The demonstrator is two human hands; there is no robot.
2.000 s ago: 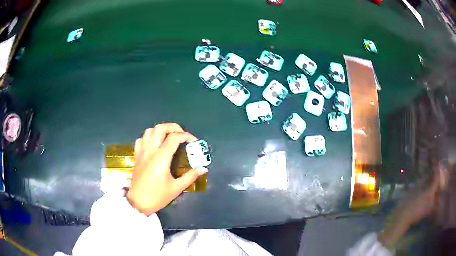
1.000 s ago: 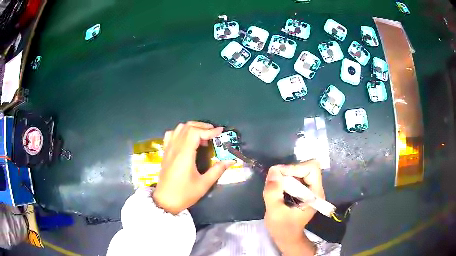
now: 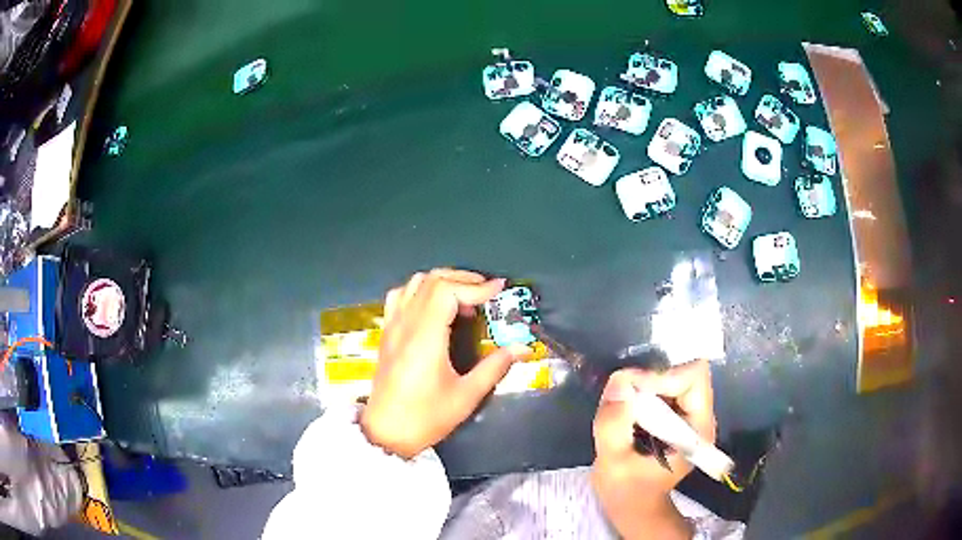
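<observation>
My left hand (image 3: 438, 353) holds a small light-blue and white module (image 3: 512, 317) by its edges between thumb and forefinger, over the amber tape strip (image 3: 350, 348). My right hand (image 3: 654, 432) holds the soldering iron (image 3: 680, 438) like a pen by its thick white handle. The iron's dark narrow front points up-left at the module's right side; whether its tip touches is too blurred to tell. More modules (image 3: 646, 194) lie loose at the upper right of the green mat.
A copper-brown strip (image 3: 871, 211) lies upright at the right. A pale shiny sheet (image 3: 688, 311) lies right of centre. A black box with a red round label (image 3: 102, 307) and a blue box (image 3: 58, 397) stand at the left. Single modules (image 3: 250, 76) lie at the far left.
The right hand has come in from the right edge with the soldering iron and its tip is now by the module. The left hand still holds the module. The view has shifted.
</observation>
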